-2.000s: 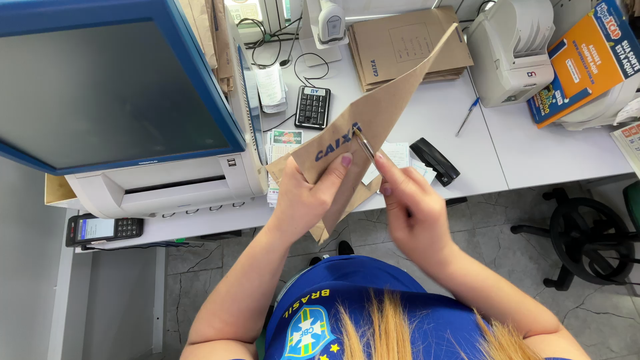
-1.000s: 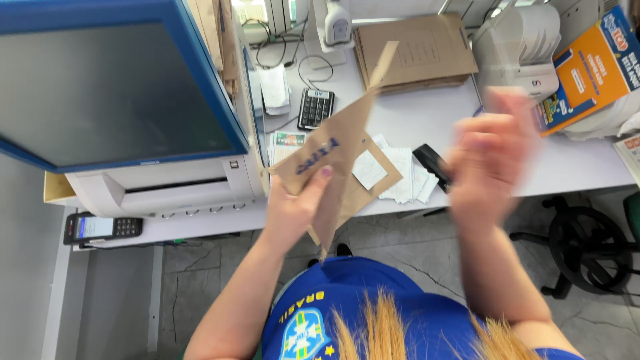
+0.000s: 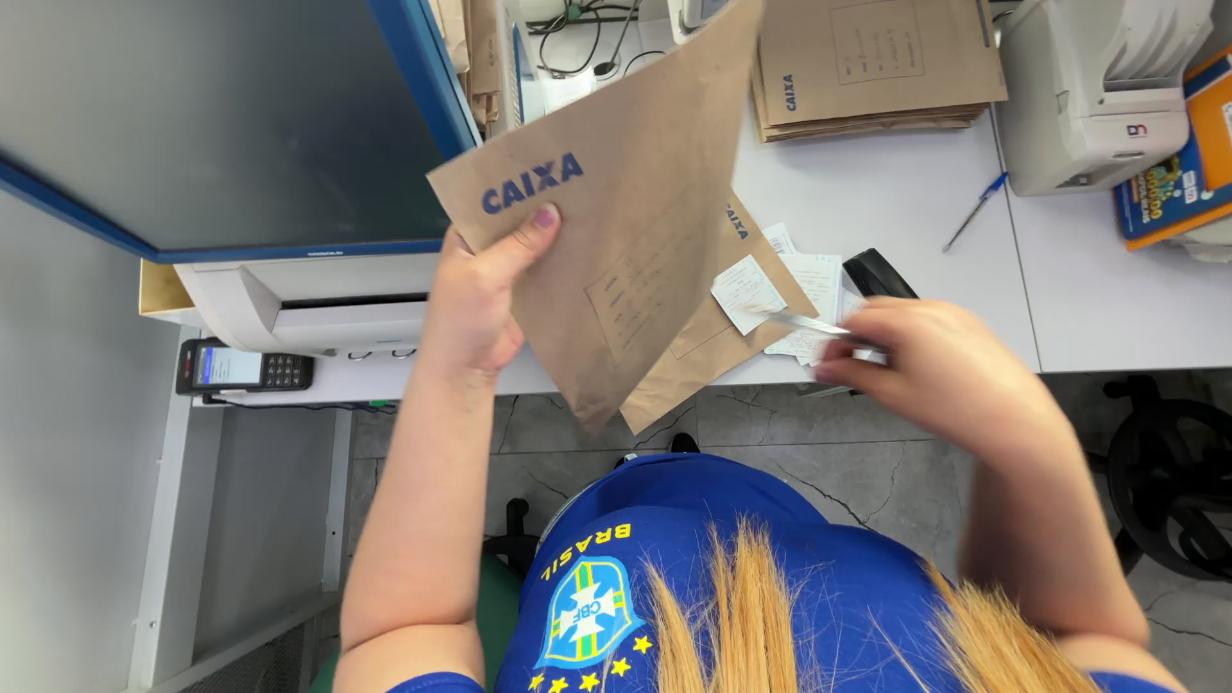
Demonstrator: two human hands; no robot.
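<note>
My left hand (image 3: pixel 491 289) grips a large brown paper envelope (image 3: pixel 616 202) by its lower left side, thumb on top, holding it tilted above the desk. My right hand (image 3: pixel 905 356), blurred, is closed on a slim metallic tool (image 3: pixel 807 321), whose kind I cannot tell; its tip points at a small paper slip (image 3: pixel 748 294). That slip lies on a second brown envelope (image 3: pixel 693 356) at the desk's front edge. More printed slips (image 3: pixel 818 281) lie partly under this envelope. Just beyond my right hand is a black stapler-like object (image 3: pixel 878 273).
A stack of brown envelopes (image 3: pixel 876 67) lies at the back, beside a light grey desktop machine (image 3: pixel 1102 96). A blue pen (image 3: pixel 976 212) is on the desk (image 3: pixel 847 183). A large monitor (image 3: pixel 221 115) and a card terminal (image 3: pixel 245 369) are at left; a wheeled chair base (image 3: pixel 1179 481) is at right.
My right hand was at the held envelope with the tool, then away from it at the right; now it is low over the slips. The left hand still holds the envelope. The view has shifted closer.
</note>
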